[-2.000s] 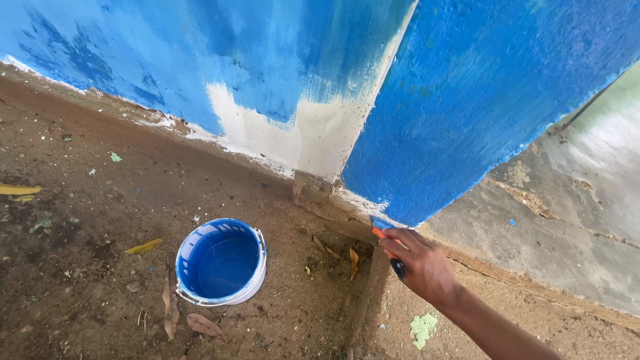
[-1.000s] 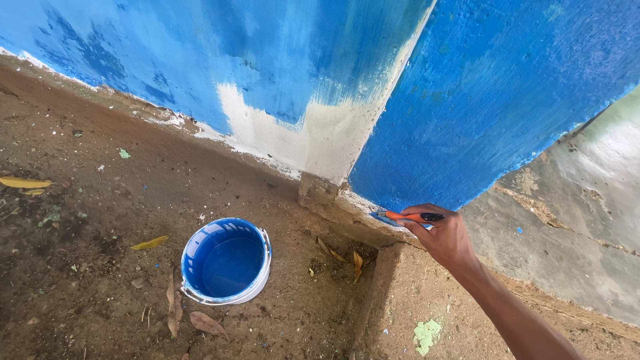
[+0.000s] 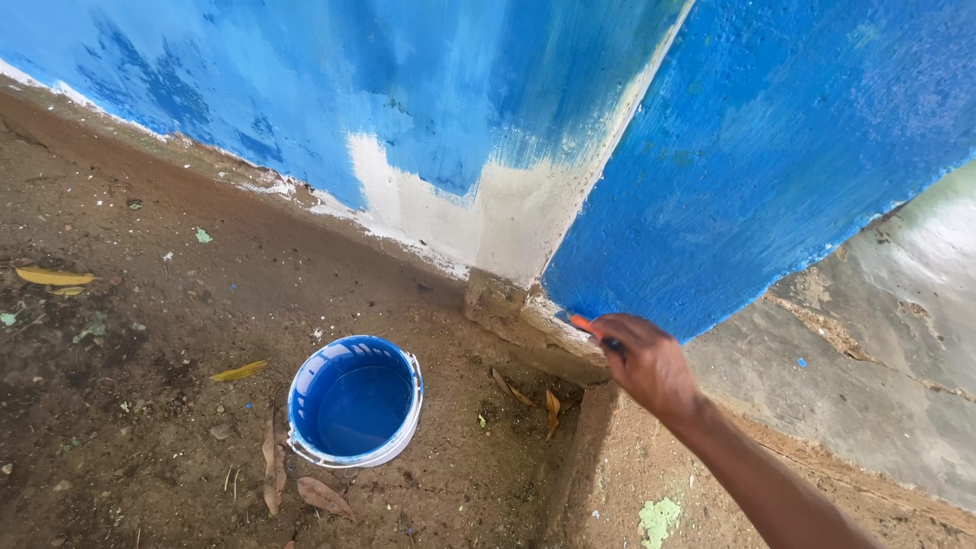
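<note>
My right hand is closed around the orange and black handle of a paintbrush. The brush's tip, blue with paint, is at the bottom edge of the blue wall face, close to its lower left corner. Left of that corner, the adjoining wall is streaked in lighter blue, with a bare white patch low down beside the corner. A white plastic bucket of blue paint stands on the ground, left of my hand. My left hand is out of view.
Bare soil lies along the wall, with dry leaves such as a yellow one near the bucket. A low earthen step runs below my right forearm. Cracked concrete floor spreads at the right.
My right hand, holding the brush, has shifted along the wall's bottom edge and turned; the brush handle, lying nearly level one second ago, now slants down to the right toward my palm.
</note>
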